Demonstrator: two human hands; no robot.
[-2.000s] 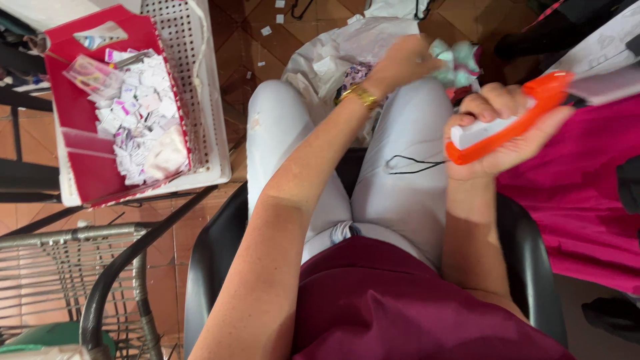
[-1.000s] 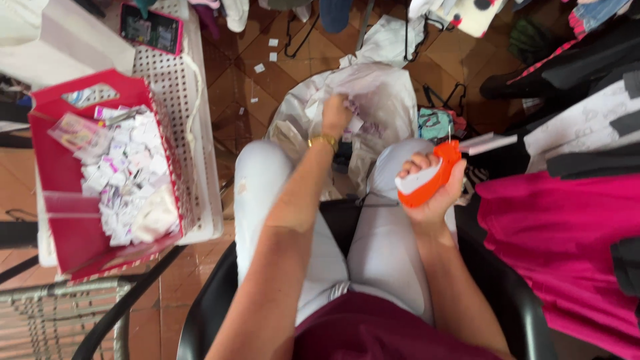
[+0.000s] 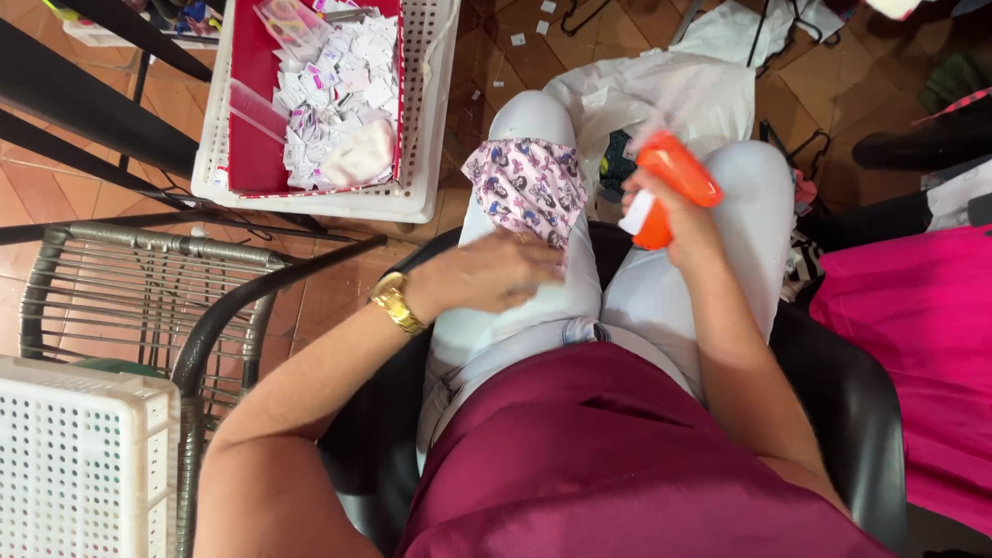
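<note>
A small pink printed cloth garment (image 3: 527,186) lies spread over my left thigh and knee. At its lower edge is my left hand (image 3: 496,271), blurred, with a gold watch on the wrist; whether the fingers pinch the cloth cannot be told. My right hand (image 3: 678,221) is closed around an orange and white tagging gun (image 3: 678,170), held above my right thigh, its front end pointing up and away, blurred. Beyond my knees a white plastic bag (image 3: 705,93) lies open, with dark patterned cloth (image 3: 618,159) at its near side.
A red box (image 3: 256,155) of small paper tags (image 3: 341,93) rests on a white perforated crate (image 3: 422,155) at the left. Nearer are a woven chair (image 3: 147,287) and another white crate (image 3: 77,457). Pink fabric (image 3: 907,349) hangs at the right; hangers (image 3: 810,151) lie beyond.
My left hand was inside the white bag one second ago and is now back over my left thigh, where the pink printed garment now lies. The tagging gun remains in my right hand.
</note>
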